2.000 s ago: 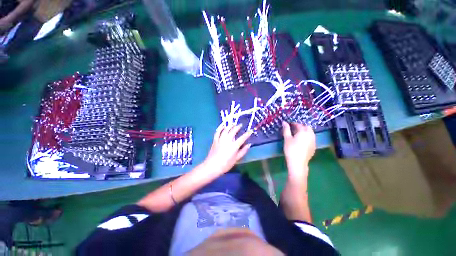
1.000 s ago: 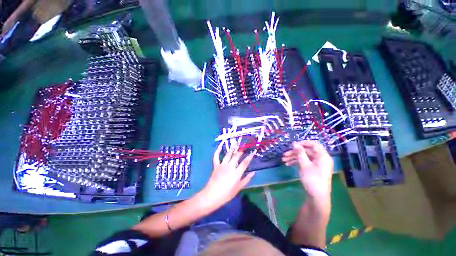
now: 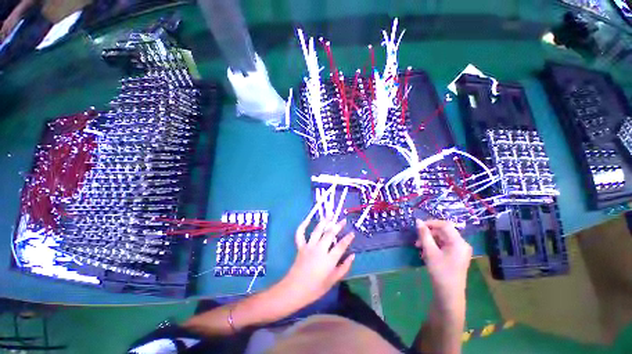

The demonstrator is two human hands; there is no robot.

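Note:
A wired panel (image 3: 388,220) with red and white cables lies on the front of the black tray (image 3: 339,166). My left hand (image 3: 323,254) is at its left end, fingers spread among white cables (image 3: 336,197); whether it grips any is unclear. My right hand (image 3: 445,250) is at the panel's front right edge, thumb and fingertips close together; anything between them is too small to tell. More cabled panels (image 3: 350,114) stand behind, their cables pointing up. White cables arc right from the wired panel.
At left are a tall stack of panels (image 3: 135,173), a red cable pile (image 3: 59,169) and white cables (image 3: 45,254). A small panel (image 3: 241,245) with red cables lies nearer. Right are a slotted black rack (image 3: 523,242) bearing a panel (image 3: 520,162), and another black tray (image 3: 585,124). A clear bag (image 3: 253,90) lies behind.
My right hand has drawn back slightly from the panel, then moved near its front edge. My left hand stays at the left end, where white cables now lie differently. The view has shifted.

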